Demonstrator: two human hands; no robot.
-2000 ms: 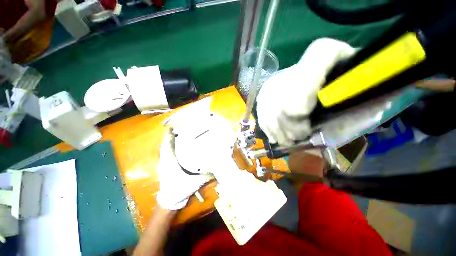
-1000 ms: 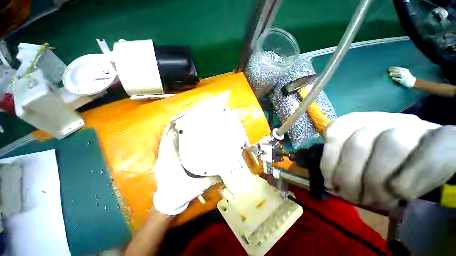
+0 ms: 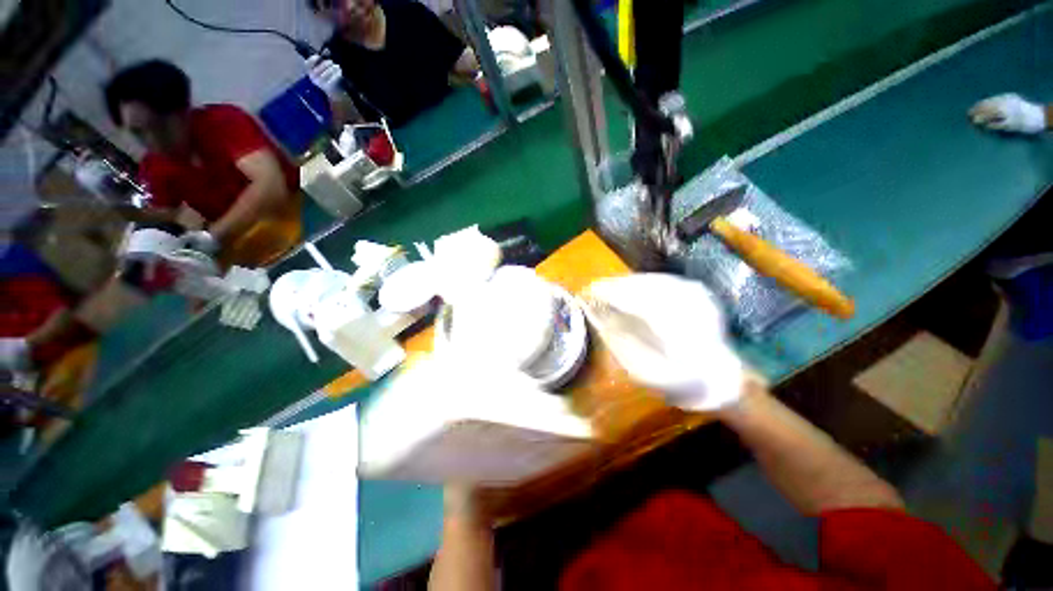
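A white housing assembly (image 3: 485,433), blurred, is tilted over the orange pad (image 3: 629,404); its box-shaped base faces me and its round ring (image 3: 566,341) is beyond. My left forearm (image 3: 465,543) reaches up to the base; the hand is hidden behind the housing, which it appears to hold. My right hand (image 3: 670,341), in a white glove and blurred, is just right of the ring with fingers extended, nothing visible in it; contact with the housing is unclear. The black power screwdriver (image 3: 658,139) hangs upright beyond my right hand.
A bag of screws (image 3: 751,277) and an orange-handled tool (image 3: 785,268) lie at right. More white units (image 3: 335,318) stand behind the pad. White parts lie on paper (image 3: 312,508) at left. Two people (image 3: 219,162) work across the green conveyor (image 3: 427,231); a gloved hand (image 3: 1010,113) shows far right.
My right hand has let go of the screwdriver, which now hangs upright. The housing has been turned, so its base is at the left. The view has swung up and left.
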